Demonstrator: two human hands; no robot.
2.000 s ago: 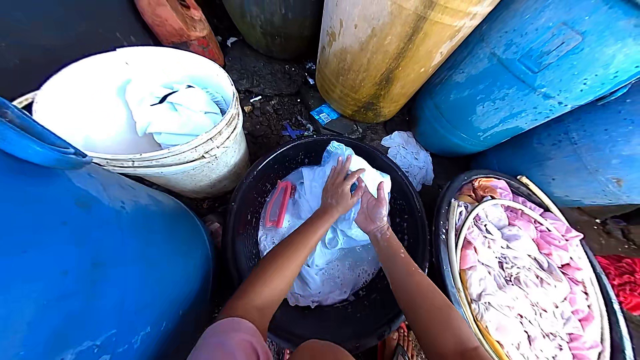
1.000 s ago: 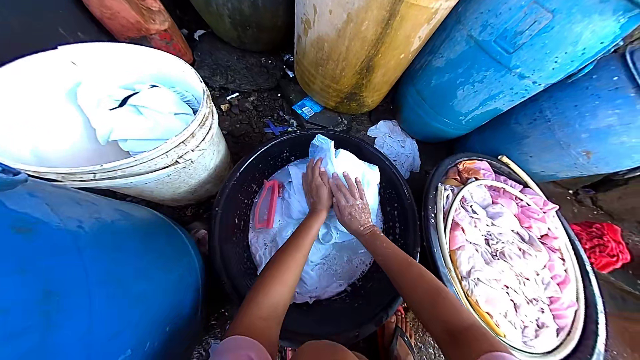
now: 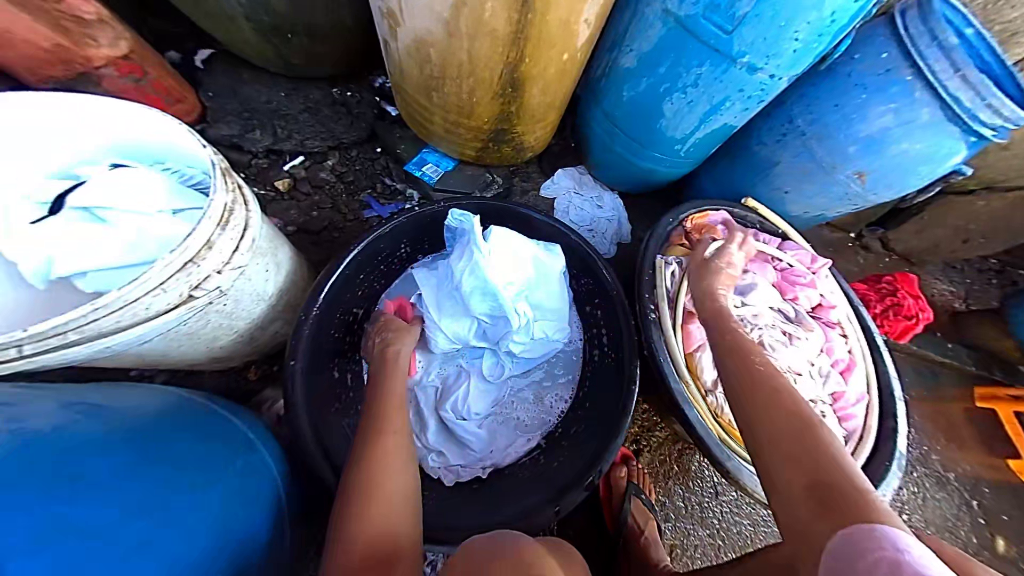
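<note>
A black basin (image 3: 596, 416) holds soapy water and a white cloth (image 3: 496, 296) heaped in its middle. At the basin's left side my left hand (image 3: 390, 338) is closed around a pink-red plastic object (image 3: 404, 310), which the hand partly hides. My right hand (image 3: 714, 268) reaches over the second dark tub (image 3: 890, 400), its fingers at a pale hose (image 3: 772, 252) coiled on top of pink and white laundry (image 3: 780, 336). Whether those fingers grip the hose or only touch it, I cannot tell.
Left of the basin stand a white bucket (image 3: 256, 280) with white cloth inside and a blue drum (image 3: 136, 480). Behind are a yellowish drum (image 3: 488, 72) and blue barrels (image 3: 848, 120). A crumpled pale cloth (image 3: 588, 210) and a red cloth (image 3: 894, 306) lie on the ground.
Both hands have left the white cloth. My left hand has moved left and taken hold of the pink-red object; my right hand has moved right to the laundry tub.
</note>
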